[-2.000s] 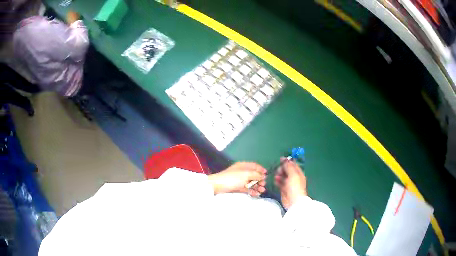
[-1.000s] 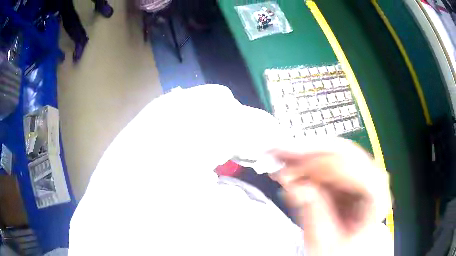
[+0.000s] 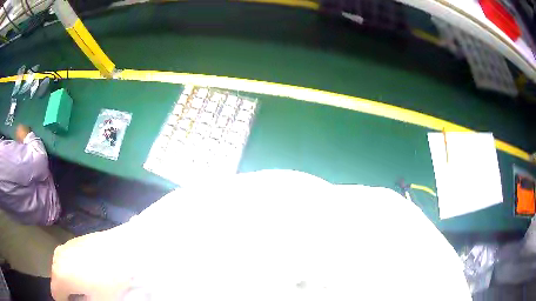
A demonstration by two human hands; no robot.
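Note:
A washed-out skin-coloured shape at the lower left, apparently my left hand (image 3: 73,264), is very close to the camera. Its fingers and anything in it cannot be made out. My right hand does not show; my white sleeves and smock fill the lower middle. The component tray (image 3: 205,132), with rows of small whitish square parts, lies flat on the green mat, its near edge partly behind the smock. The clear small parts bag (image 3: 109,134) lies left of it. The yellow-handled cutters (image 3: 422,189) lie to the right, partly hidden by the white clothing.
A white paper sheet (image 3: 467,176) with a thin orange strip lies at the right, and an orange-framed device (image 3: 525,195) at the right edge. A green box (image 3: 58,110) stands at the left near a person in a pale smock (image 3: 26,176). Yellow tape (image 3: 282,89) crosses behind the tray.
The view has swung back to face the bench, and the tray now sits left of centre. The blurred raised hand over the tray is gone from there. The paper, cutters and green box show again.

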